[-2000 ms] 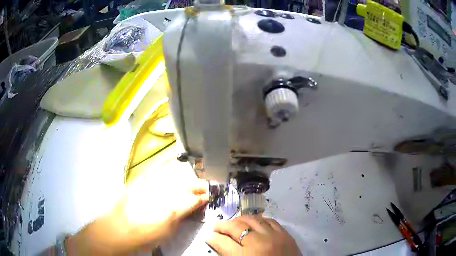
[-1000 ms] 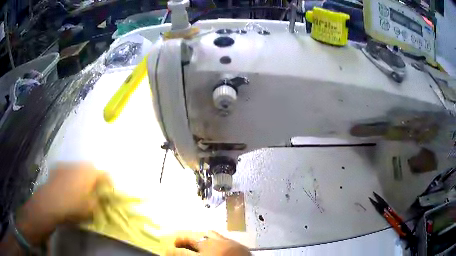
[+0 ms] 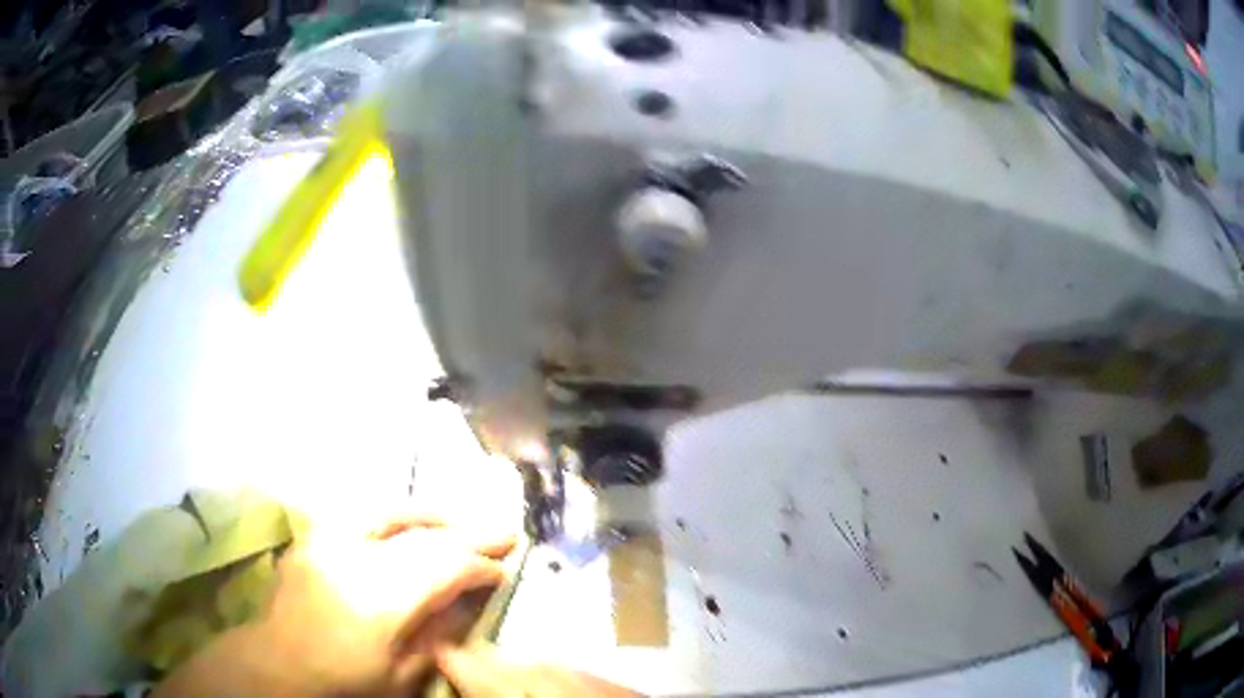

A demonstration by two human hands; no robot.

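An olive-yellow garment piece (image 3: 205, 566) lies bunched at the lower left of the bed, beside and behind my left hand. My left hand (image 3: 368, 600) holds cloth in front of the presser foot (image 3: 543, 502), washed out by the lamp. A narrow cloth edge (image 3: 502, 600) runs from the fingers up towards the foot. My right hand (image 3: 525, 675) is cut off by the bottom edge, its fingertips at the same cloth close to my left fingers. The needle cannot be made out in the blur and glare.
The white machine head (image 3: 478, 246) fills the middle. A tan card guide (image 3: 639, 593) lies right of the foot. Orange-handled snips (image 3: 1071, 600) lie at the right beside a tray (image 3: 1160, 641). A yellow bar (image 3: 307, 218) stands left of the head.
Since one second ago, my left hand has moved right, towards the foot, with the cloth. The cloth bulk now lies at the left. The camera view has shifted slightly.
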